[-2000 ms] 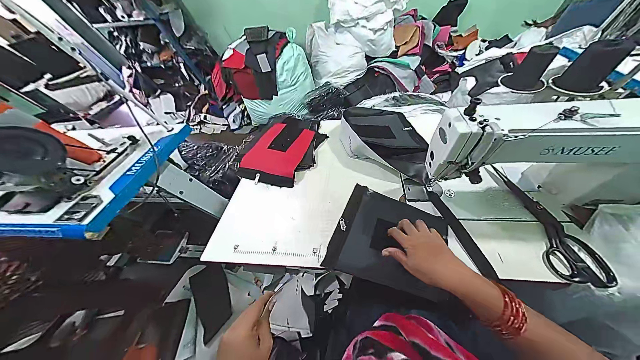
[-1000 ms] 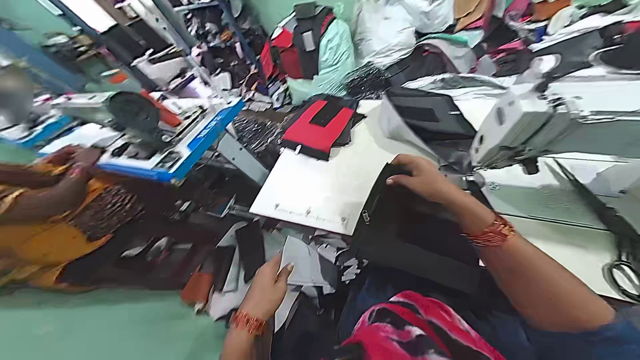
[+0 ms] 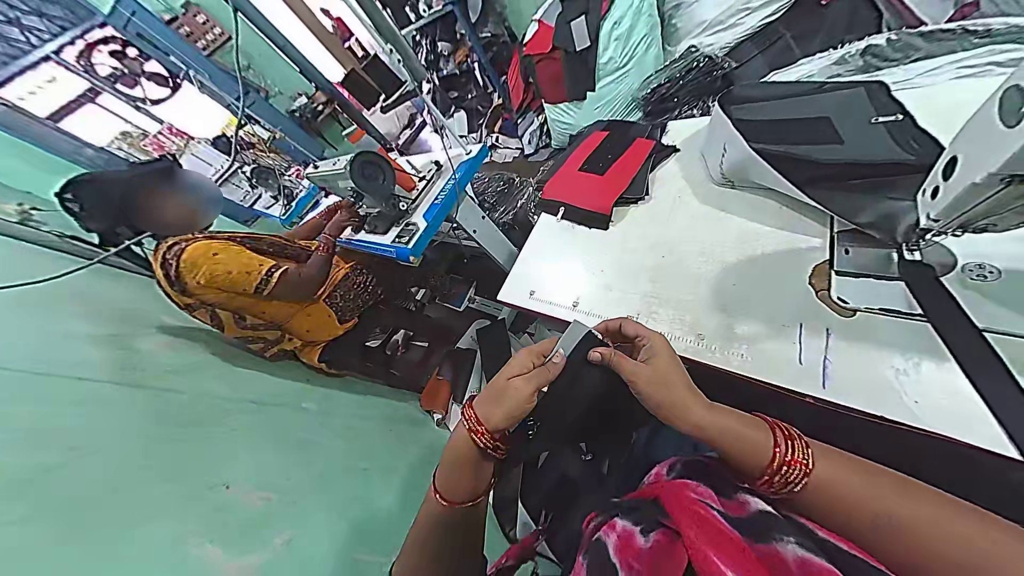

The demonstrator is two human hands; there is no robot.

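Observation:
Over my lap, below the table's front edge, my left hand [image 3: 520, 384] pinches a small grey strip [image 3: 573, 336] against the top corner of a black fabric piece [image 3: 588, 400]. My right hand [image 3: 644, 372] holds the same piece by its upper edge, close to my left fingers. At the right, a sewing machine [image 3: 980, 172] stands on the white table [image 3: 680, 272]. Its needle area is over a black strap [image 3: 960, 328] that runs toward the front edge. Dark grey fabric with a pale backing [image 3: 832, 144] lies behind the needle. Red and black fabric pieces [image 3: 600, 172] lie stacked at the table's back left.
At the left a person in yellow [image 3: 264, 272] works at another sewing machine [image 3: 364, 180]. Fabric scraps [image 3: 472, 360] fill the space below my table's left end. A pale green sack [image 3: 608, 104] and plastic wrapping [image 3: 688, 84] stand behind the table.
The black piece has come off the table to over my lap. My right hand has moved left beside my left hand, which has risen from the scraps. The view has swung left.

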